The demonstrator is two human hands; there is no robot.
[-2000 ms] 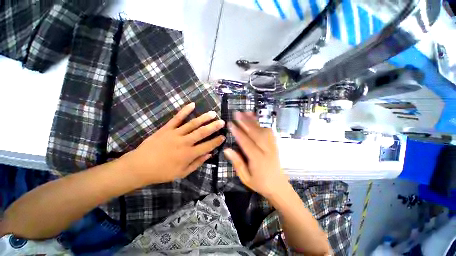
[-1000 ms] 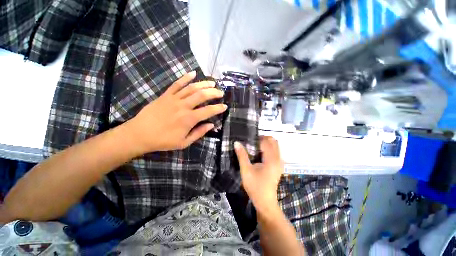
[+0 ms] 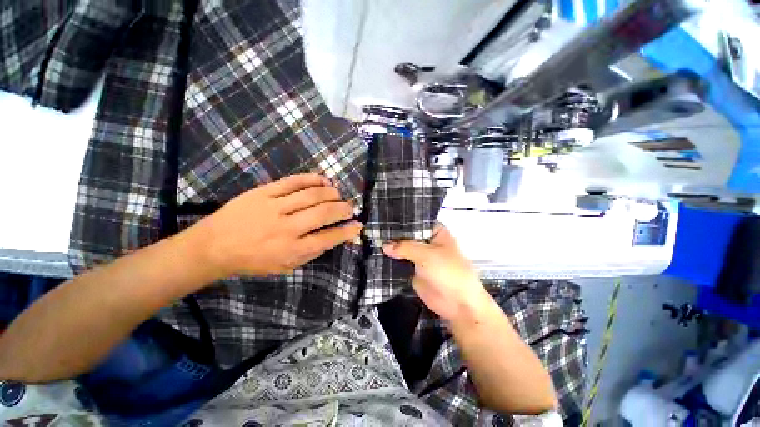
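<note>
A large black, grey and white plaid garment panel (image 3: 250, 75) spreads left of the needle area and over the table edge. A narrow plaid strip (image 3: 403, 188), bordered by a black line on its left, runs down from the presser foot area (image 3: 390, 121). My left hand (image 3: 287, 223) lies flat on the panel, fingertips beside the black line. My right hand (image 3: 437, 267) holds the strip's right edge between thumb and fingers, the fingers partly hidden under the cloth. The sewing machine head (image 3: 667, 154) fills the upper right.
The white machine bed (image 3: 533, 242) extends right of the strip. A bunched plaid piece (image 3: 542, 325) hangs below the table edge at lower right. More folded plaid (image 3: 92, 50) lies at upper left. Blue bins (image 3: 708, 258) stand at far right. Patterned cloth covers the wearer's lap.
The plaid panel has moved up towards the machine since the oldest frame. My left hand has moved down from the foot area since a second ago. My right hand now pinches the strip's edge.
</note>
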